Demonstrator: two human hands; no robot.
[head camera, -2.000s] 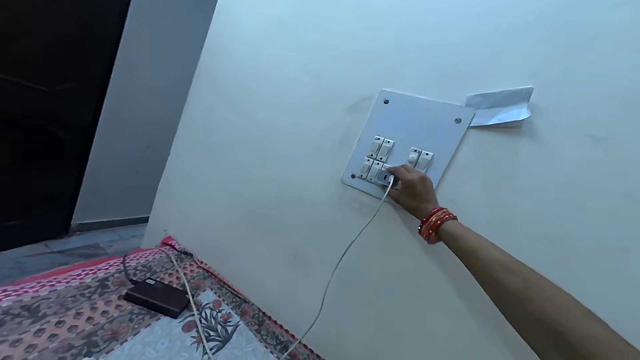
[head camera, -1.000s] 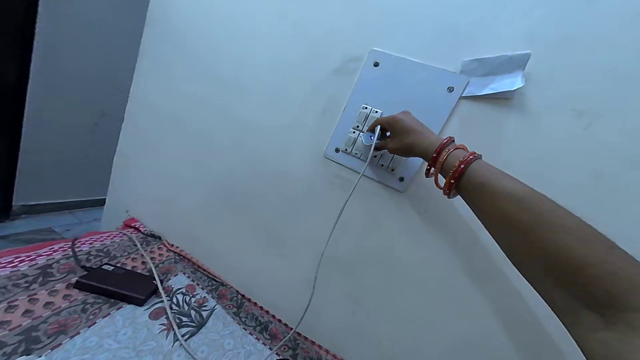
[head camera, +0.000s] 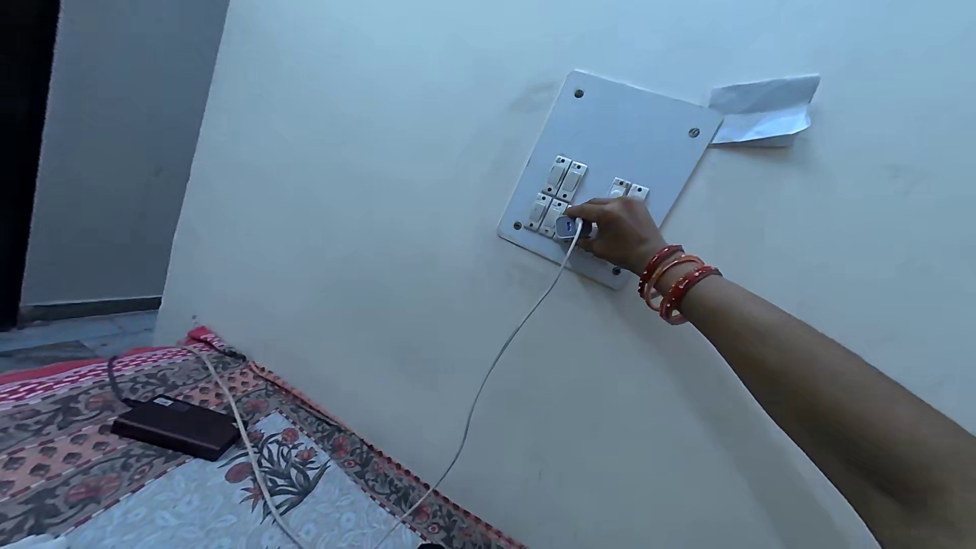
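Note:
My right hand (head camera: 621, 232), with red and orange bangles at its wrist, grips a white charger plug (head camera: 566, 227) at the lower part of a switchboard (head camera: 640, 130) on the wall. A white cable (head camera: 499, 352) runs from the charger down to the bed. Rocker switches (head camera: 555, 175) show beside the fingers, and more show above the hand. Whether the plug's pins are in a socket is hidden by the plug and fingers. My left hand is out of view.
A dark rectangular device (head camera: 179, 427) with a black cord lies on the patterned bedsheet (head camera: 175, 488) at lower left. A folded white paper (head camera: 766, 110) sticks out beside the board's upper right corner. Behind stand a grey wall section (head camera: 122, 152) and a dark doorway.
My right hand stays at the lower part of the switchboard, holding the charger. The view has shifted somewhat.

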